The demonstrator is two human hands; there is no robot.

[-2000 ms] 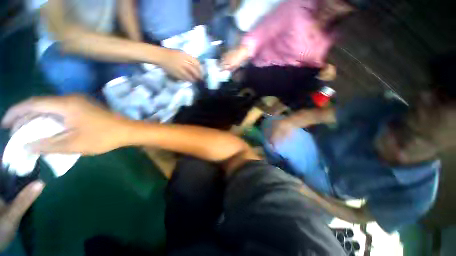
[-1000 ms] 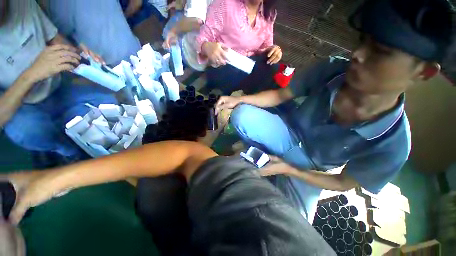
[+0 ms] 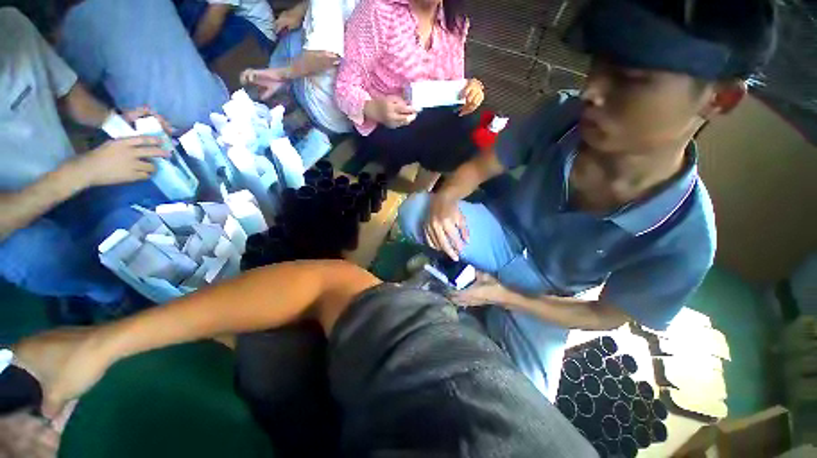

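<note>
My right hand [image 3: 63, 367] is at the far left edge, at the end of my bare forearm, curled around a dark object that looks like a black cylinder [image 3: 18, 386]. A small white patch, perhaps the wiping cloth [image 3: 4, 359], shows above it, cut off by the edge. My left hand [image 3: 25, 436] shows only as a blurred part in the lower left corner, just below the dark object; its fingers and grip cannot be made out.
White cartons [image 3: 184, 241] stand grouped beyond my forearm, beside clustered black cylinders [image 3: 318, 210]. A person in dark blue [image 3: 618, 233] sits at right, near more black cylinders [image 3: 605, 394] and pale cards [image 3: 694, 358]. Others handle cartons. A red item [image 3: 486, 131] lies behind.
My right hand has moved lower at the left edge, and the large white cloth seen earlier is mostly out of view. The blue-shirted person's upper hand has moved from the cylinders towards their carton.
</note>
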